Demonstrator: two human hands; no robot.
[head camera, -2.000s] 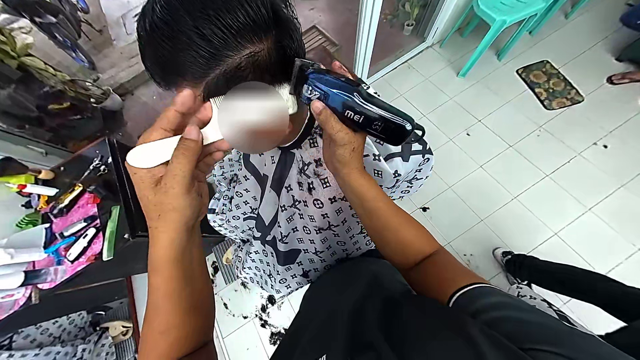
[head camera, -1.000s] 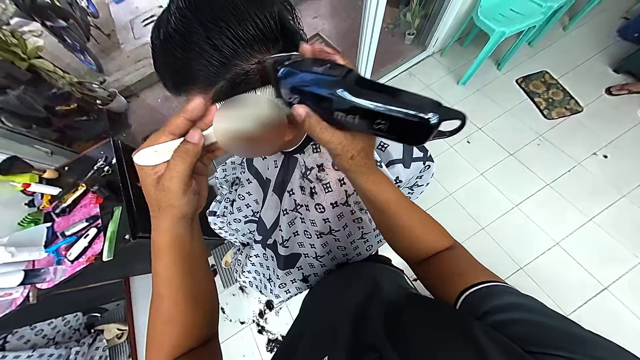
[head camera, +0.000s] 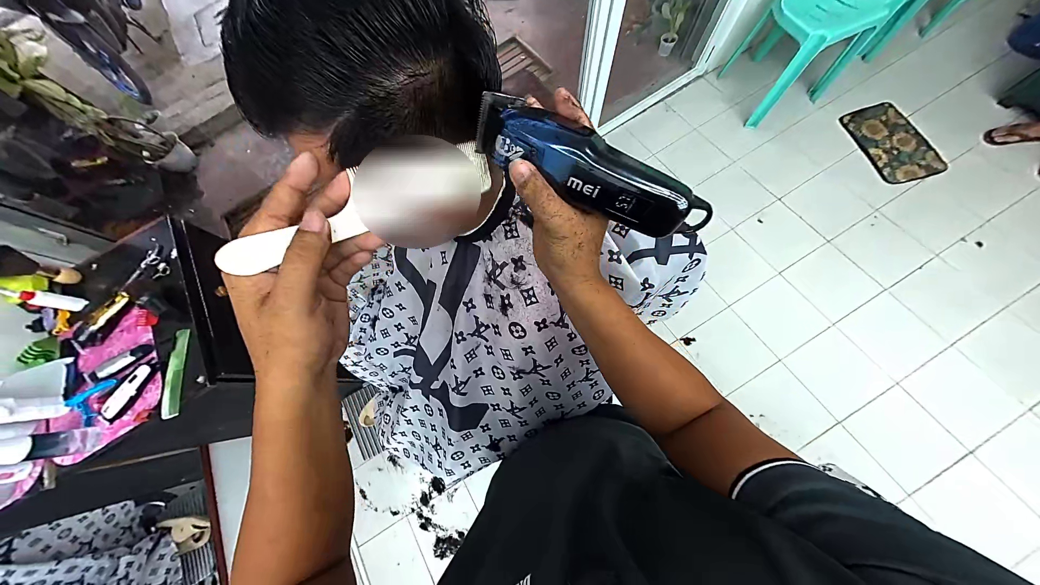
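A seated person's dark hair (head camera: 366, 73) is at the upper middle, above a patterned white cape (head camera: 520, 341) with cut hair on it. My left hand (head camera: 296, 260) grips the handle of a white comb (head camera: 258, 250), whose teeth lie near the side of the head; a blurred patch hides part of comb and face. My right hand (head camera: 561, 211) holds a blue and black hair clipper (head camera: 593, 166), its blade pointing left, close to the hair and the comb's far end. Whether the blade touches them cannot be told.
At left, a black counter (head camera: 195, 422) bears a green comb (head camera: 175, 374), scissors (head camera: 146, 264) and several other tools on a pink cloth. Cut hair (head camera: 439, 520) lies on the tiled floor. Green plastic chairs (head camera: 829, 24), a floral mat (head camera: 894, 142) and another person's foot (head camera: 1011, 134) are at upper right.
The clipper was tilted with its blade against the hair a second ago; it has since turned, so its upper face and lettering show plainly. The comb stays in my left hand beside the head.
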